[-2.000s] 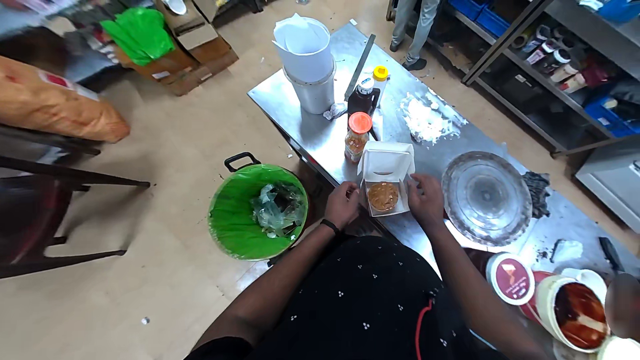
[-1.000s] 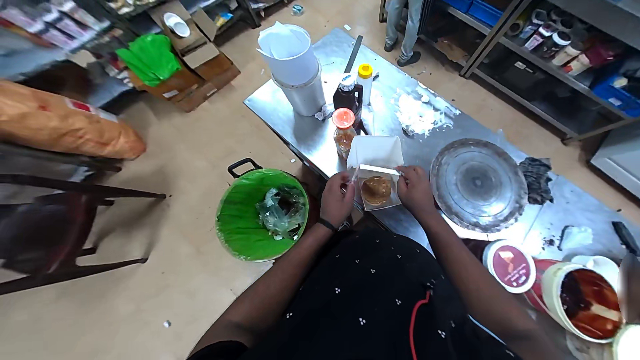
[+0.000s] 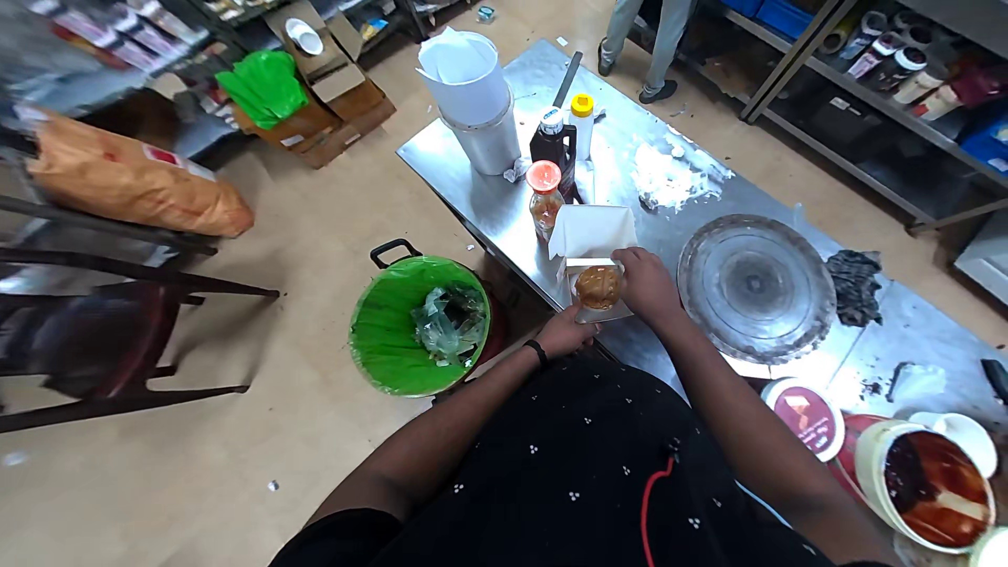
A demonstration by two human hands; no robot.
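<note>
A small white cardboard box [image 3: 592, 228] with its lid raised stands at the near edge of the steel table. In it lies a round brown-topped cake or dessert [image 3: 598, 287]. My right hand [image 3: 647, 285] grips the box's right side near the lid hinge, fingers at the rim. My left hand [image 3: 568, 332], with a dark wristband, holds the lower left corner, partly under the box. Just behind the box stands a bottle with an orange-red cap [image 3: 544, 178]. A dark jug [image 3: 554, 146] and a yellow-capped bottle [image 3: 582, 126] are farther back.
A round turntable [image 3: 756, 287] lies right of the box, beside crumpled black plastic [image 3: 854, 287]. White residue [image 3: 679, 177] covers part of the table. Tubs, one of red-brown glaze [image 3: 937, 488], stand at the right. A green-lined bin [image 3: 378, 339] is at my left. Someone's legs [image 3: 650, 39] are beyond the table.
A white strip held across the box between both hands one second ago is no longer held up there. My left hand has moved down to the box's near corner.
</note>
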